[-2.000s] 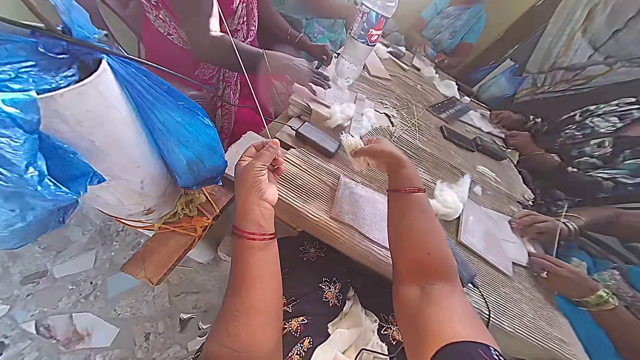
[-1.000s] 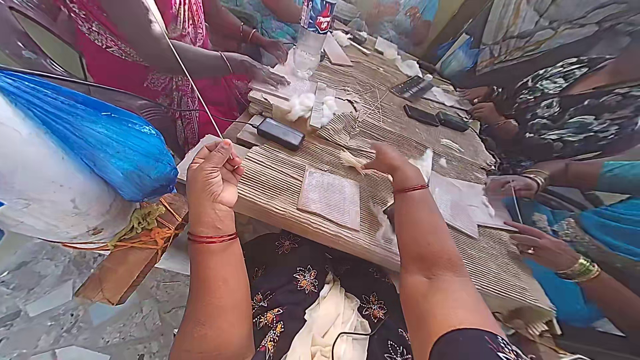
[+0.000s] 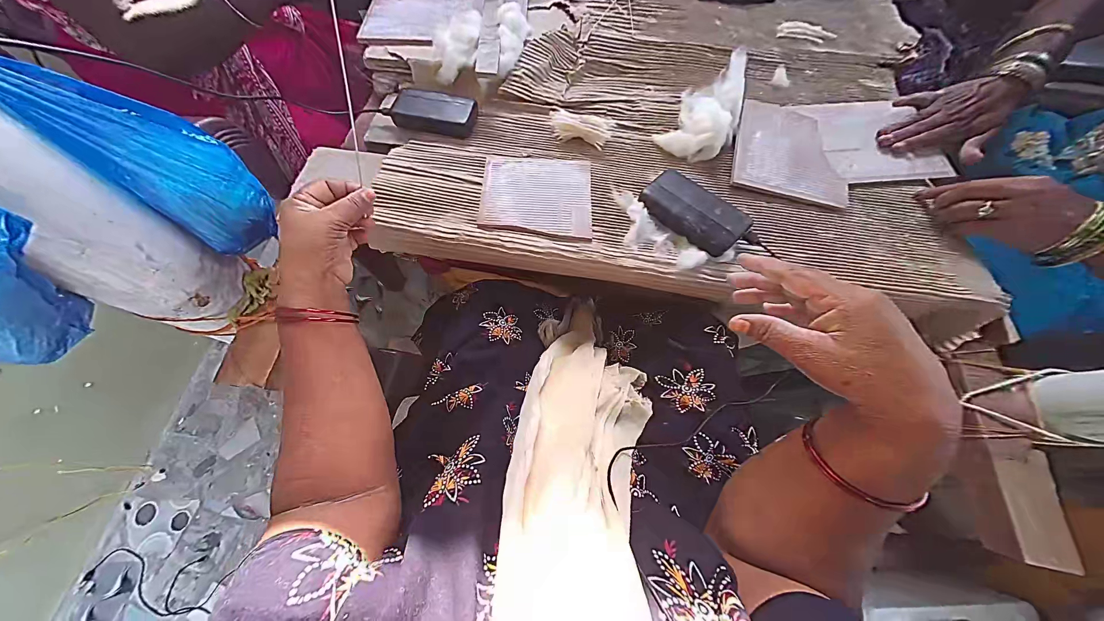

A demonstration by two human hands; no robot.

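My left hand (image 3: 323, 226) pinches a thin pale stick (image 3: 347, 86) upright between thumb and fingertips, just off the table's left corner. With its fingers apart and nothing in them, my right hand (image 3: 819, 323) hangs at the table's near edge, close to a black adapter-like box (image 3: 697, 212). That box lies on loose white cotton (image 3: 641, 222). A square ribbed plate (image 3: 536, 197) lies on the corrugated cardboard (image 3: 431, 194) between my hands. Behind it is a small bundle of cotton wicks (image 3: 581, 128), with a larger cotton tuft (image 3: 703, 121) to its right.
A second black box (image 3: 434, 113) with a cable sits at the back left. Flat plates (image 3: 789, 153) lie on the right, beside a co-worker's hands (image 3: 1009, 207). Blue plastic (image 3: 164, 155) wraps a white sack at left. A pale cloth (image 3: 565, 414) lies on my lap.
My right hand has moved back from the wicks on the table to the near edge, its fingers apart. My left hand still holds the stick. The view has tilted down.
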